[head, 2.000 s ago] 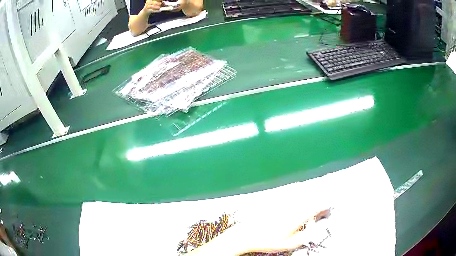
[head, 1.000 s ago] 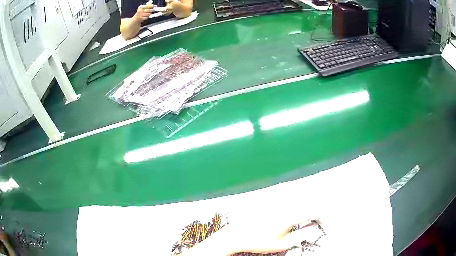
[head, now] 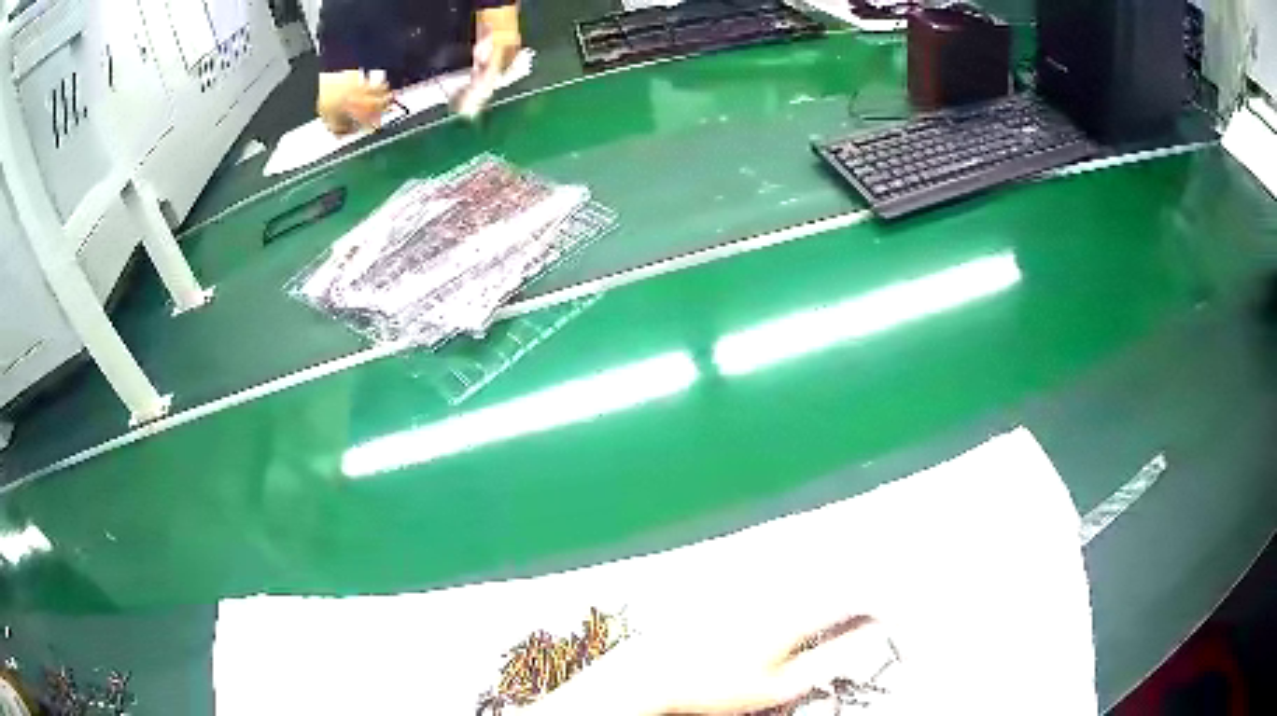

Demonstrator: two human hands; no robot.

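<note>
A heap of thin copper-brown and dark pins (head: 553,660) lies on the white work sheet (head: 336,650) at the bottom. A washed-out hand shape, apparently my left hand (head: 700,671), reaches from lower left to the right beside the heap. Glare hides its fingers and any part in them. More brown and dark pins (head: 849,688) show at its right end. A pale outline there may be my right hand, but it blends into the sheet and I cannot make it out. The bottom edge cuts off this area.
Clear bags of parts (head: 448,252) lie across the bench seam. A clear strip (head: 1125,499) is right of the sheet. A keyboard (head: 959,151), computer tower (head: 1111,70) and dark red-brown box (head: 958,59) stand far right. Another person's hands (head: 353,104) are at the far side. Loose parts (head: 87,691) lie lower left.
The view has shifted slightly, moving the far objects left. The other person's hands, close together before, are now apart. The washed-out hand shape has changed little.
</note>
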